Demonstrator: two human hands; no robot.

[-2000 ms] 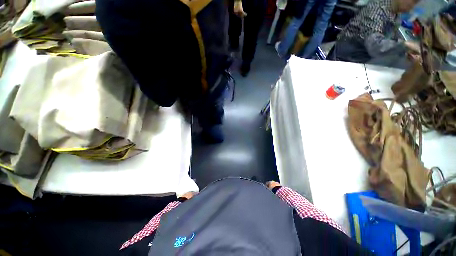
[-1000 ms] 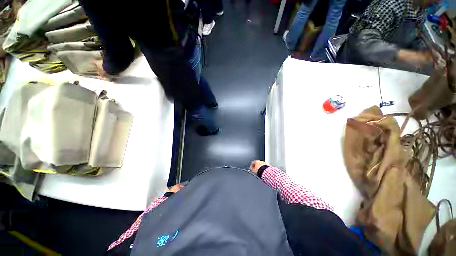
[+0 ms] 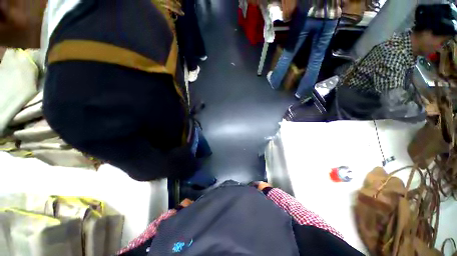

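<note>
My left hand (image 3: 186,202) shows only in part at the left edge of my dark grey apron (image 3: 225,220); its fingers are hidden. My right hand (image 3: 261,185) shows in part at the apron's upper right, its fingers also mostly hidden. I cannot see anything held in either. Cream bag pieces (image 3: 35,232) with yellow edges stand on the left white table (image 3: 145,200). Brown bags (image 3: 383,205) with looped straps lie on the right white table (image 3: 305,150), beside a small red and white item (image 3: 341,174).
A person in dark clothes with a tan stripe (image 3: 115,100) leans over the left table. A person in a checked shirt (image 3: 383,67) sits behind the right table. A person in jeans (image 3: 305,52) stands farther back. A dark floor aisle (image 3: 225,120) runs between the tables.
The view has tilted up, so the tables sit lower. The person in dark clothes now covers more of the left side. My hands remain by the apron.
</note>
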